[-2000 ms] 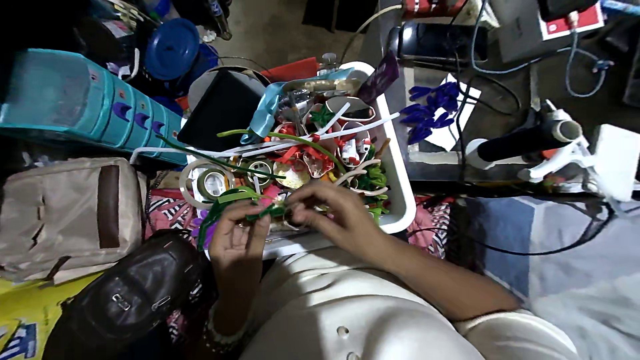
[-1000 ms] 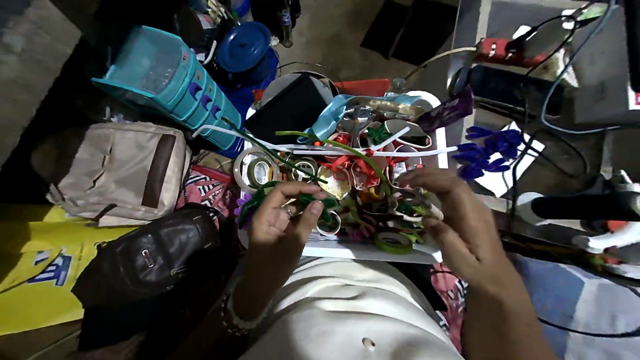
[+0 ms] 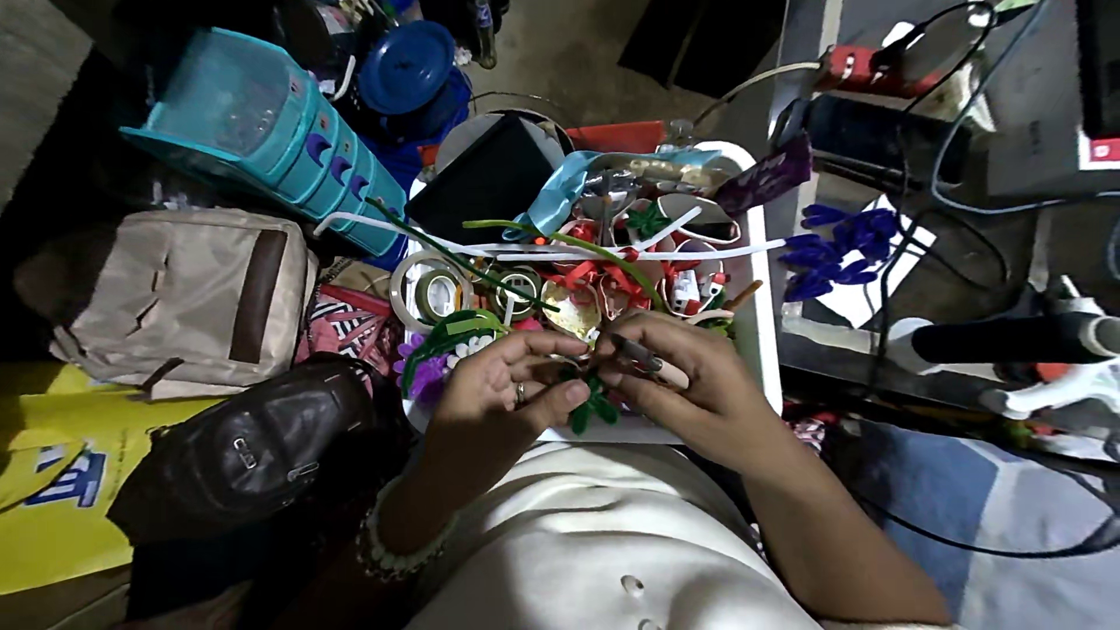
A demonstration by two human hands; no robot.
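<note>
My left hand [image 3: 512, 385] pinches a small green fuzzy pipe-cleaner piece [image 3: 597, 409], shaped like leaves, in front of my body. Against it, my right hand [image 3: 691, 385] grips a slim tool with a dark tip and a pale handle [image 3: 652, 359]; its exact kind cannot be told. Both hands are over the near rim of a white plastic tray [image 3: 766, 350]. Rolls of tape [image 3: 437, 295], red ribbon [image 3: 617, 280] and paper cups of craft bits fill the tray. White pipe cleaners [image 3: 560, 252] and a dark green one [image 3: 455, 254] lie across it.
Left of the tray stand a teal drawer unit [image 3: 289, 149], a beige bag [image 3: 192, 297] and a dark leather bag [image 3: 254, 446]. Purple pipe-cleaner flowers [image 3: 840, 245] lie at the right, near cables and a red power strip [image 3: 875, 70]. A black tripod-like handle [image 3: 1015, 339] lies nearer.
My right hand has come from the tray's right side to my left hand and now holds a slim tool. The green piece remains at my left hand.
</note>
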